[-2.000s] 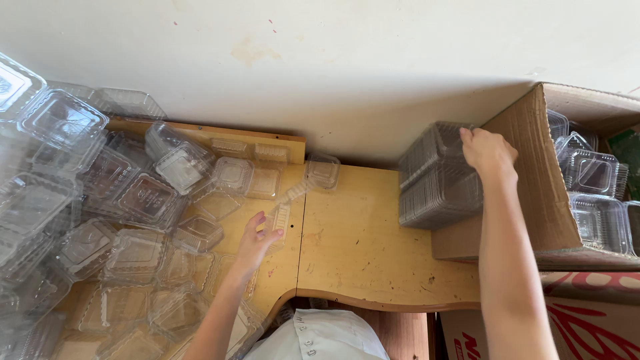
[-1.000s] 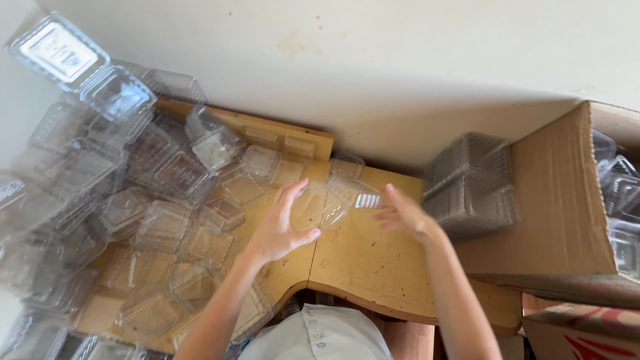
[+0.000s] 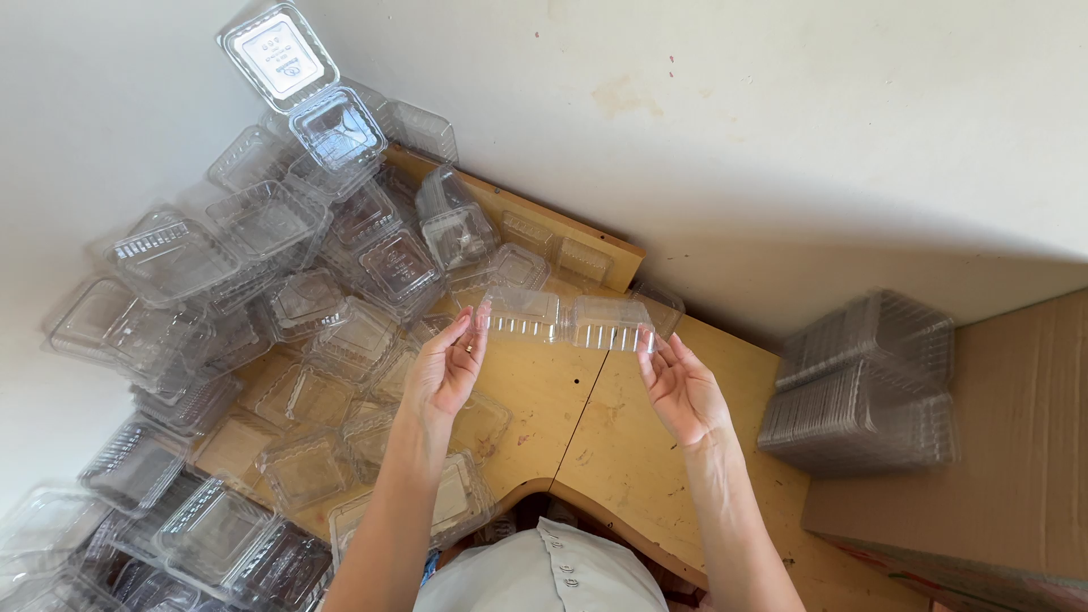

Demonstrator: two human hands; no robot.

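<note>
Between my two hands, a clear plastic hinged clamshell container (image 3: 563, 320) is held spread out above the yellow wooden table. My left hand (image 3: 450, 361) pinches its left end, and my right hand (image 3: 680, 382) grips its right end. Loose clear clamshell containers (image 3: 263, 221) lie heaped on the left, many of them unfolded. Over on the right, a nested stack of clear containers (image 3: 858, 391) stands against the cardboard box.
A yellow wooden table (image 3: 646, 459) with a curved front edge lies below my hands. A large cardboard box (image 3: 986, 442) is at the right. The white wall (image 3: 765, 110) rises behind, with a wooden board (image 3: 518, 217) along the table's back edge.
My right hand has left the nested stack and now holds the container's right end; one second ago it was blurred near the container. The view has swung left.
</note>
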